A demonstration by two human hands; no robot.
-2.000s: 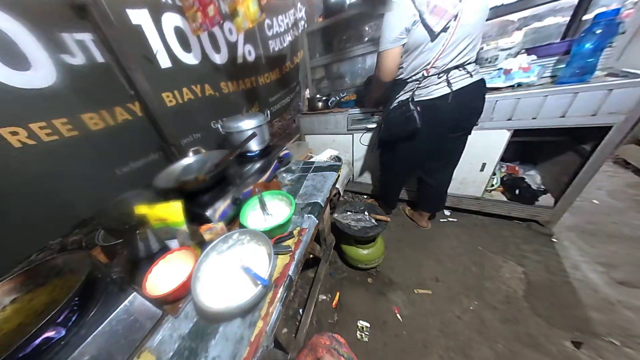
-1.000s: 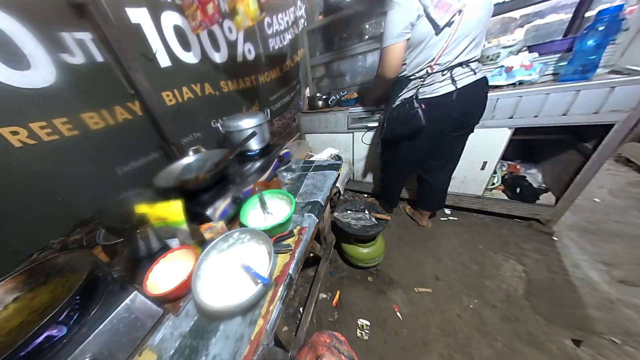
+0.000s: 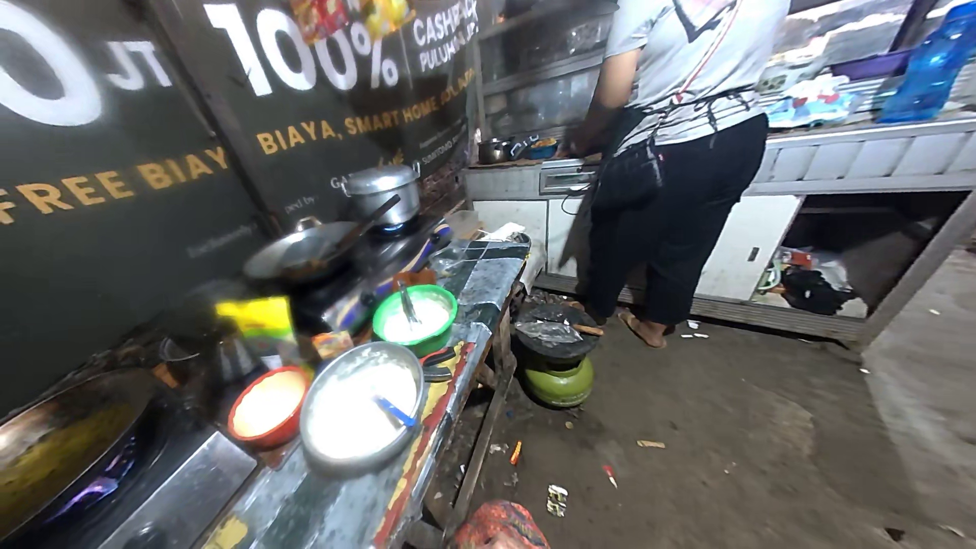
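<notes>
Neither my left hand nor my right hand shows in the head view. A metal bowl of white batter or flour stands on the tiled table with a blue-handled utensil in it. Left of it is a red bowl with pale contents; behind it, a green bowl holds white contents and a metal utensil. A wok with yellowish oil sits over a lit burner at the lower left. Patterned cloth shows at the bottom edge.
A lidded pot stands over a flame behind a wok. A green gas cylinder is on the floor beside the table. Another person stands at the far counter, facing away. Small litter lies on the floor.
</notes>
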